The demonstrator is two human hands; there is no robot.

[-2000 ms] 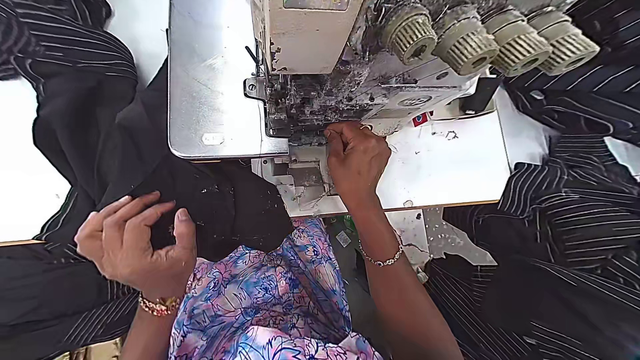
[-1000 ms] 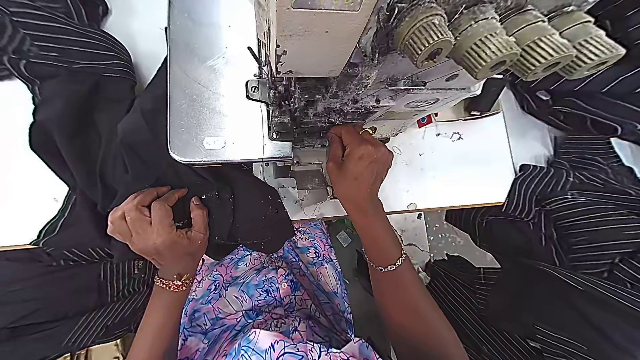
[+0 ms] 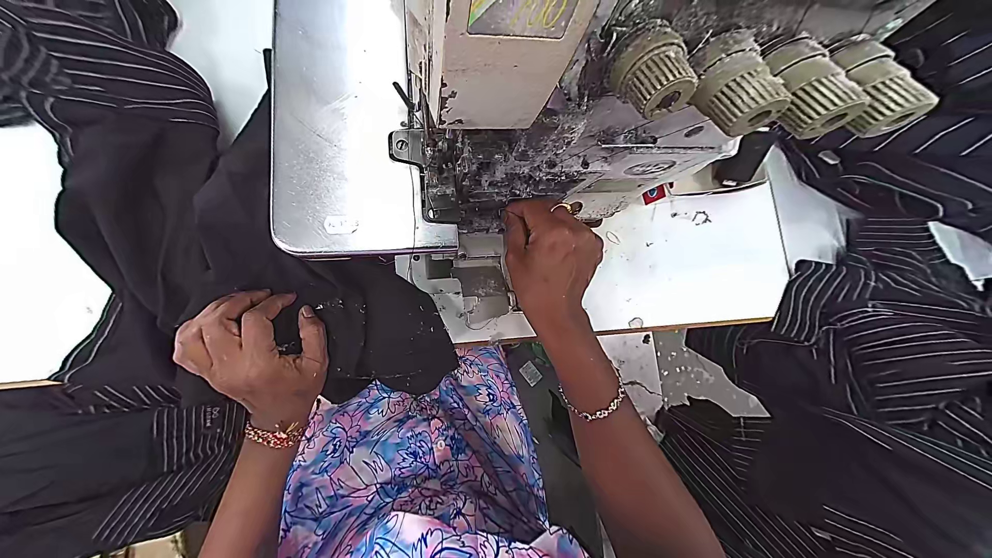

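An overlock-type sewing machine [image 3: 542,163], thick with lint, stands ahead of me. At its front, below the lint-covered housing, my right hand [image 3: 552,260] is bent with fingers curled against the machine; its fingertips are partly hidden, and I cannot tell whether they hold anything. My left hand [image 3: 256,349] rests on black fabric [image 3: 387,325] at the left, thumb and fingers curled onto the cloth. That fabric lies beside and below the rounded corner of the metal work plate [image 3: 341,186]. A loose thread hangs near the machine's front edge.
Four ribbed tension knobs [image 3: 728,93] jut out at upper right. Black pinstriped garments lie heaped at the right [image 3: 891,325] and along the left [image 3: 116,85]. The white tabletop [image 3: 697,263] extends right of the machine, with thread scraps on it. Floral cloth [image 3: 418,457] covers my lap.
My left hand has moved right over the black fabric, and its fingers have curled in more. My right hand stays at the machine's front.
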